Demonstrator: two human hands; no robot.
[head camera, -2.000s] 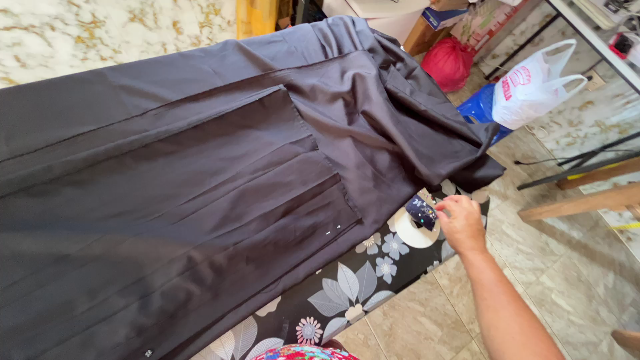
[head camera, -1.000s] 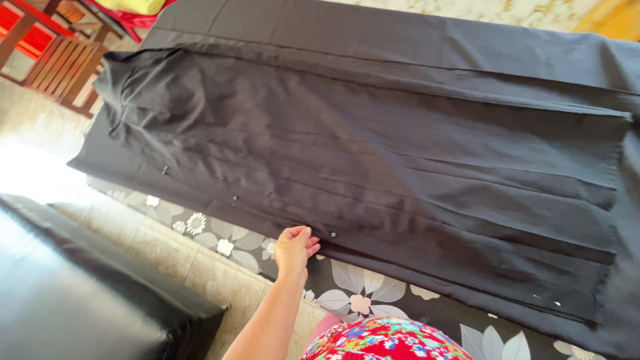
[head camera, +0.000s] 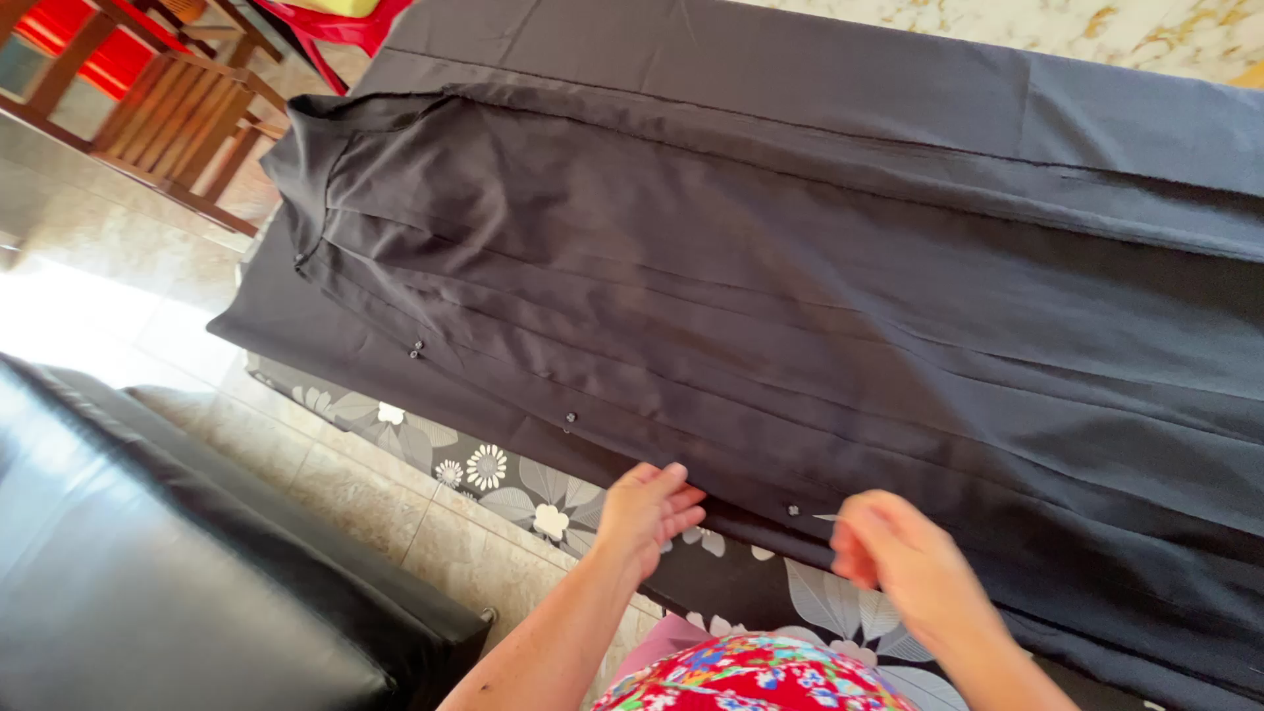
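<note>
Dark fabric (head camera: 632, 326), a sewn piece with pleats laid over a larger sheet, covers most of the table. Small pins or clips (head camera: 571, 419) stand along its near edge, with another (head camera: 793, 511) between my hands. My left hand (head camera: 647, 513) rests at the near fabric edge, fingers slightly apart, and it is unclear whether it pinches the cloth. My right hand (head camera: 884, 548), blurred, has its fingers curled beside the right pin and seems to hold a thin, pale pointed thing, perhaps a pin.
A floral-patterned cloth (head camera: 513, 494) borders the table's near side. A black padded seat or sofa (head camera: 197, 553) stands at the lower left on the tiled floor. At the upper left are a wooden slatted chair (head camera: 178, 118) and a red plastic chair (head camera: 336, 30).
My right hand has come into view near the right pin; two seconds ago it was at a white round dish. My left hand stays by the near fabric edge. The view swung left from the first frame.
</note>
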